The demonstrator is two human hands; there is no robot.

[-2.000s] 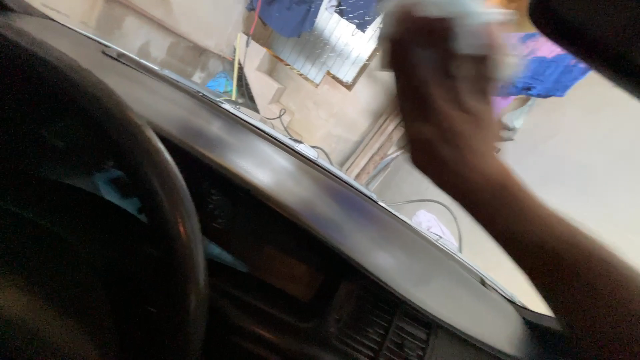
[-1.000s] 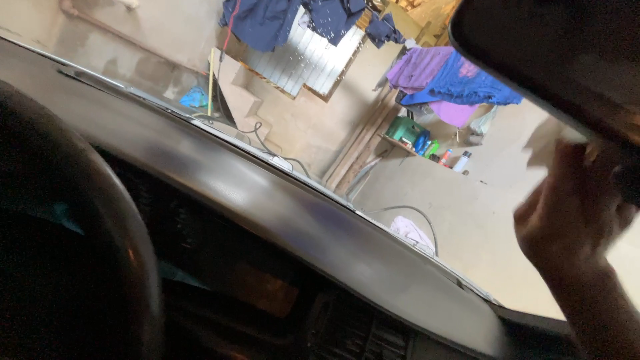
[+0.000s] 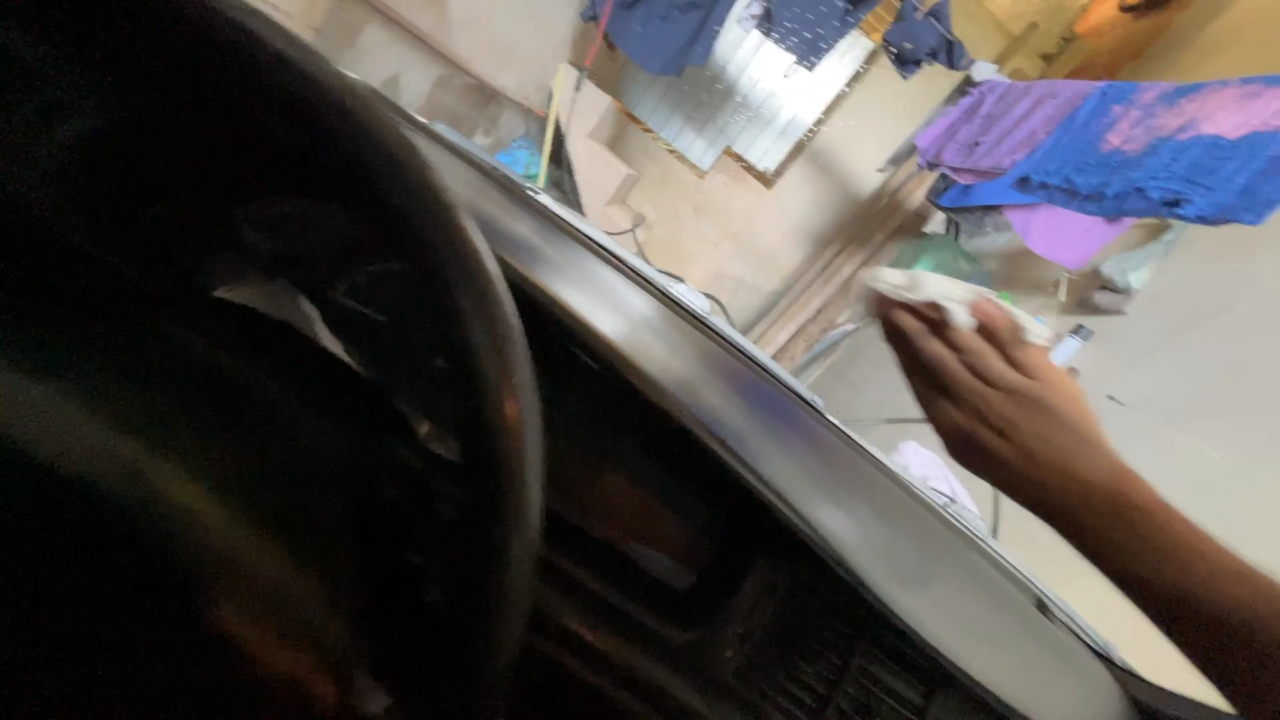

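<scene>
My right hand point(image 3: 1000, 400) reaches in from the right edge, its fingers pressed over a white cloth point(image 3: 950, 300) against the inside of the car's windshield point(image 3: 860, 350). The cloth shows above and beyond the fingertips, slightly blurred. Below the hand runs the grey dashboard top point(image 3: 760, 420). My left hand is outside the view.
A dark steering wheel point(image 3: 510, 400) fills the left side, with the shaded instrument panel point(image 3: 640, 520) behind it and air vents point(image 3: 860, 680) at the bottom. Through the glass show hanging blue and purple cloths point(image 3: 1180, 150), a metal door point(image 3: 750, 90) and wooden poles point(image 3: 850, 260).
My right hand has moved left and away from the rear-view mirror, where it was one second ago. The mirror has left the view, and the steering wheel now takes up more of it.
</scene>
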